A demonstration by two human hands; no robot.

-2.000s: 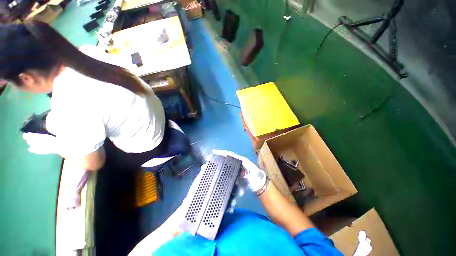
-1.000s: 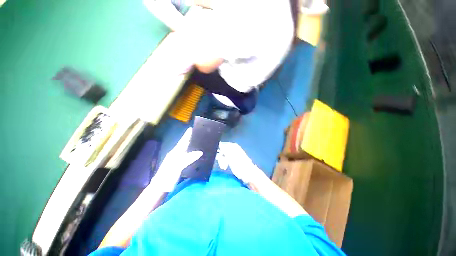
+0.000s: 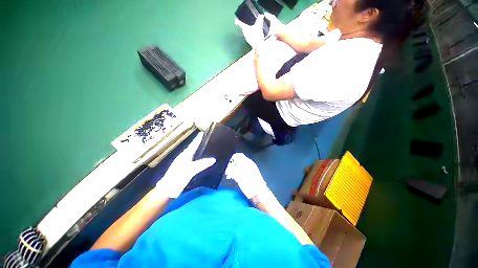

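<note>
A black housing is held in front of my blue shirt, with a plain dark face turned up and a ridged edge at its left. My gloved left hand grips its left side, thumb across the face. My gloved right hand is at its right edge with fingers bent; whether it holds a small piece is too small to tell. A pale parts tray with a loose pile of small black fittings sits at the belt edge on the left.
Another black housing lies on the green belt. A seated person in white handles a dark part at the belt. A yellow ribbed sheet and an open carton are at lower right. Dark parts hang along the right. A striped bundle is lower left.
The view has swung, bringing the person in white fully into view. The housing stays held and is tilted differently. Two seconds ago its perforated face showed; now a plain one does.
</note>
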